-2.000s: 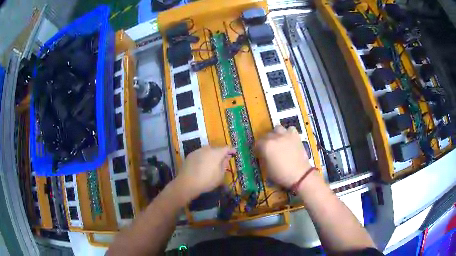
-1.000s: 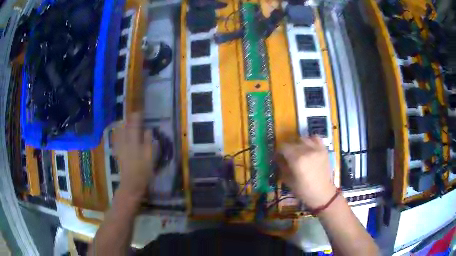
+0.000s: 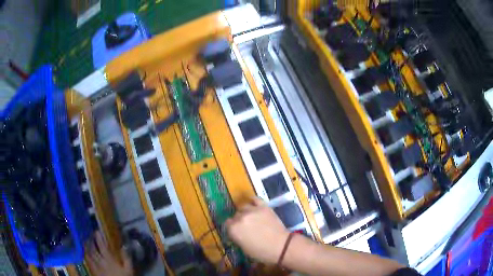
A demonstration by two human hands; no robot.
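Observation:
An orange test tray (image 3: 224, 156) lies in front of me with a green connector board (image 3: 217, 199) down its middle. Black adapters (image 3: 224, 70) with cables sit at its far end, and a few at the near end; the openings between are bare. My right hand (image 3: 257, 230) is over the lower board, fingers curled; whether it holds a plug or lead is hidden. My left hand (image 3: 108, 257), blurred and cut off by the bottom edge, has its fingers extended beside the blue basket (image 3: 60, 161) of black adapters, with nothing visible in it.
Another orange tray (image 3: 354, 116) filled with adapters stands to the right, beyond metal conveyor rails (image 3: 302, 118). Round black fittings (image 3: 113, 157) lie between the trays on the left. A blue container (image 3: 116, 39) stands behind. Red and blue bins (image 3: 478, 245) are at the lower right.
The view has tilted and shifted. My left hand has moved from the tray leftward to the basket's side. My right hand has moved from the right socket strip onto the lower board.

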